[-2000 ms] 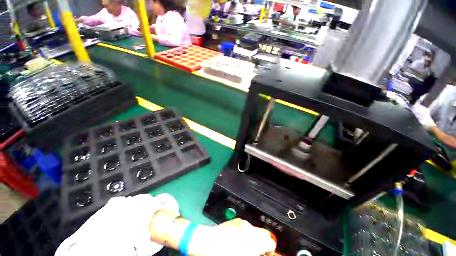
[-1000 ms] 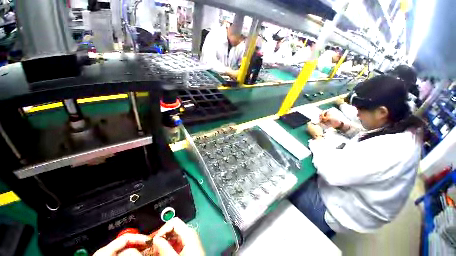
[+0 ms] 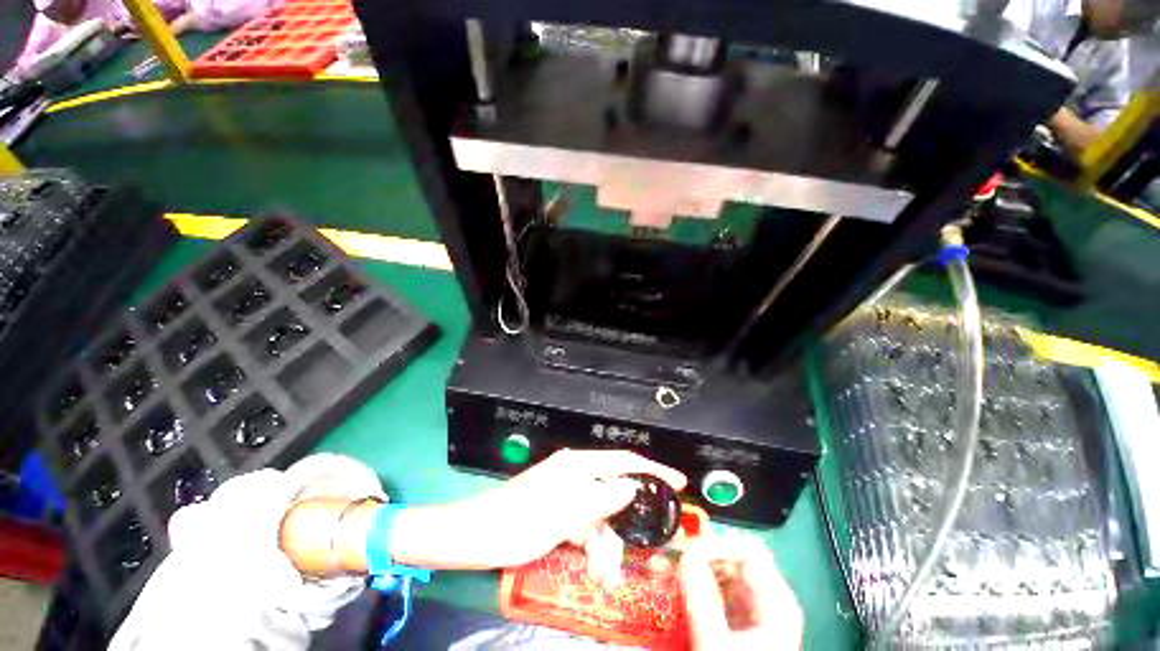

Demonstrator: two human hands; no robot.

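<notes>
My left hand (image 3: 579, 499), with a blue band at the wrist, holds a round black housing (image 3: 646, 511) in front of the press panel. My right hand (image 3: 740, 595) is just right of the housing, blurred and partly cut off by the lower edge; whether it holds a small piece cannot be told. Below the hands lies a shallow red tray (image 3: 598, 593) full of tiny bits. The black press (image 3: 623, 445) stands behind, its silvery ram plate (image 3: 674, 185) raised above the base.
A black foam tray (image 3: 312, 375) with round parts in many pockets lies left of the press. Clear blister trays (image 3: 967, 483) lie right, with a clear air hose (image 3: 973, 382) across them. Stacked trays (image 3: 51, 254) stand far left. Other people's sleeves show beyond the conveyor (image 3: 280, 153).
The view has swung back left from the neighbouring worker to the press. The left forearm and the round black housing now show clearly, and the red tray has come into view.
</notes>
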